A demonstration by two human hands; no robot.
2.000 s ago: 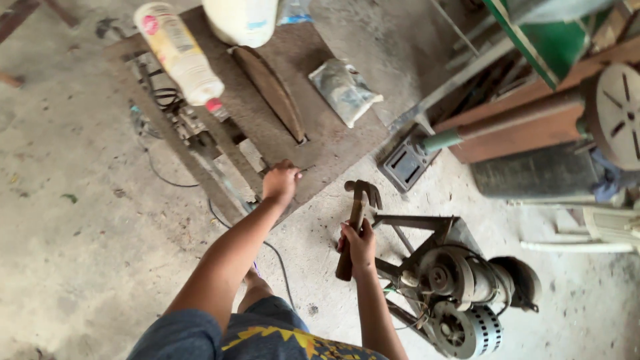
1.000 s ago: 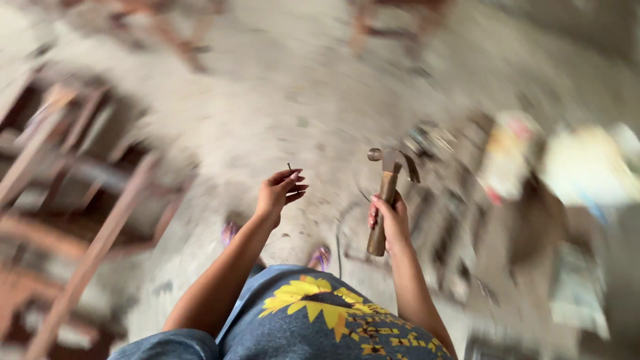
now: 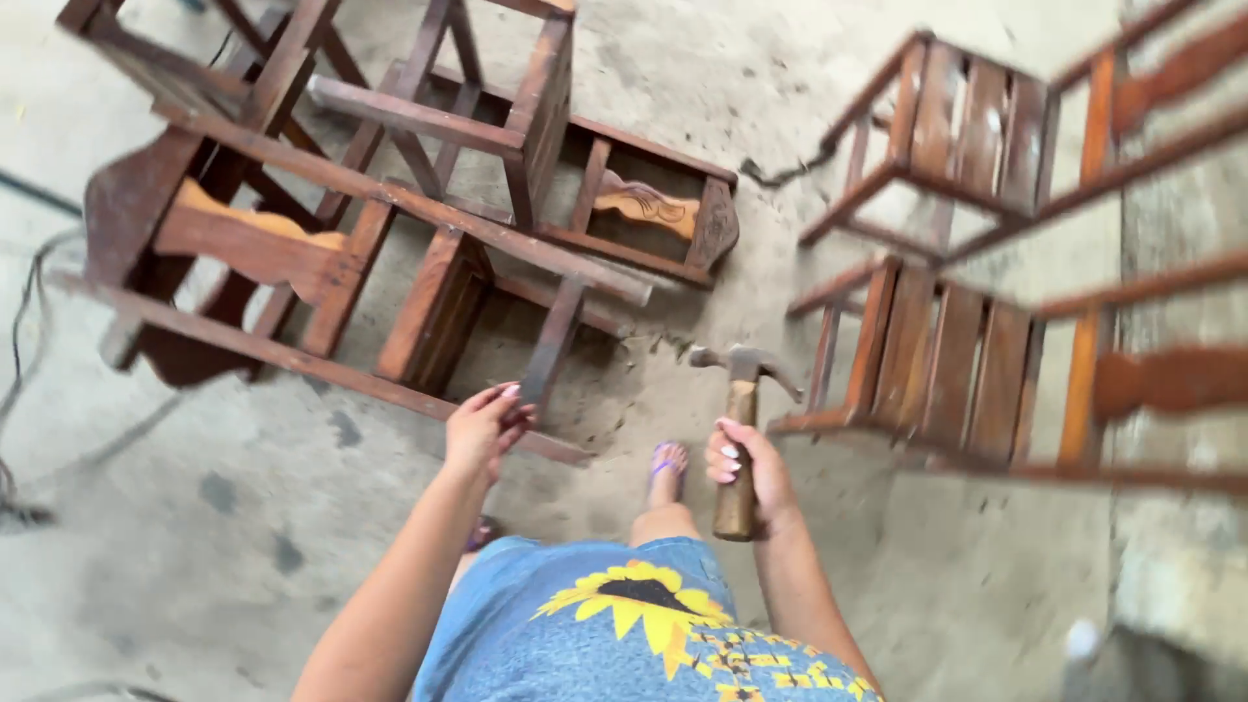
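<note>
My right hand grips the wooden handle of a claw hammer, which stands head up in front of me with its claw to the right. My left hand is raised with thumb and fingertips pinched together; whether something small is between them cannot be made out. Behind the left fingers lies a brown wooden chair on its side, its leg ends pointing toward the hammer. To the right of the hammer stands a slatted wooden chair.
Another slatted chair stands farther off at the right. More wooden chair frames are heaped at the upper left. Dark cables lie on the concrete floor at the left edge. My sandalled foot is between the chairs.
The view has swung from a work board with bottles and a machine beside it to the wooden chairs. The hammer stays in my right hand. One second ago a thin dark piece showed at my left fingertips.
</note>
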